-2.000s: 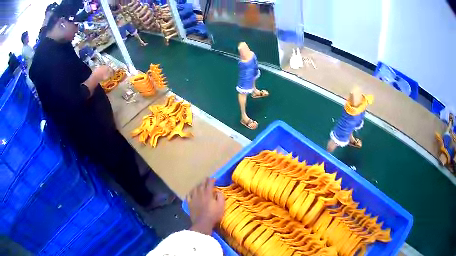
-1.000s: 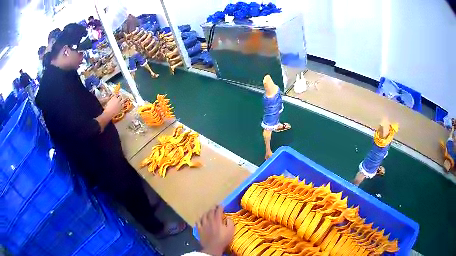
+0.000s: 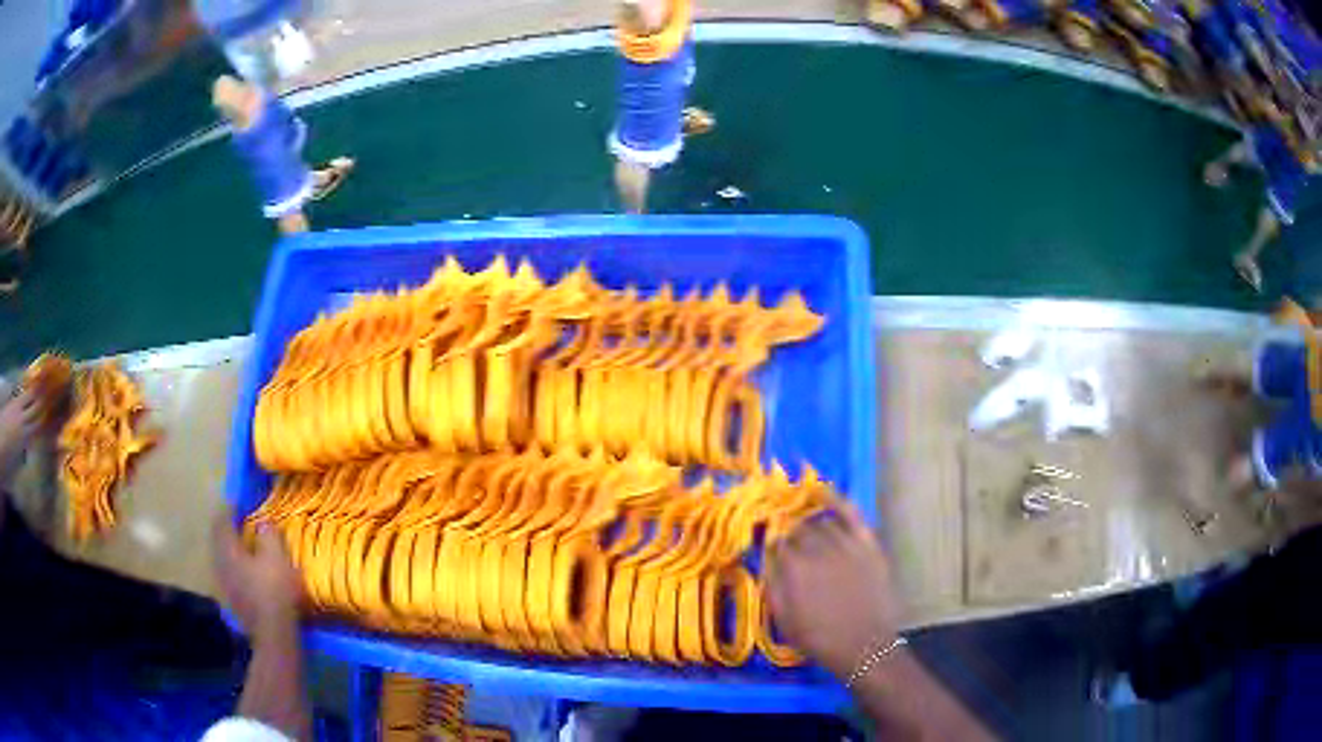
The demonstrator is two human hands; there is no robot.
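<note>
A blue parts bin (image 3: 580, 678) sits in front of me, with dense rows of orange sashes (image 3: 479, 399) standing in it. My left hand (image 3: 265, 580) is over the bin's left wall near the front corner, its fingers inside beside the sashes; it is blurred. My right hand (image 3: 834, 580) is inside the front right corner, its fingers over the last sashes of the front row. It is blurred and its fingertips are partly hidden, so I cannot tell whether it grips a sash.
The green conveyor belt (image 3: 1000, 174) behind the bin carries figure lower bodies (image 3: 648, 109). A loose sash pile (image 3: 99, 442) lies on the bench at left, near a person's hand. White objects (image 3: 1037, 392) and a thin looped tool (image 3: 1047, 490) lie at right. Another figure stands at the right edge.
My view has turned right and down to centre the bin. My right hand has come into view in the bin. The neighbouring worker is now mostly out of view at left.
</note>
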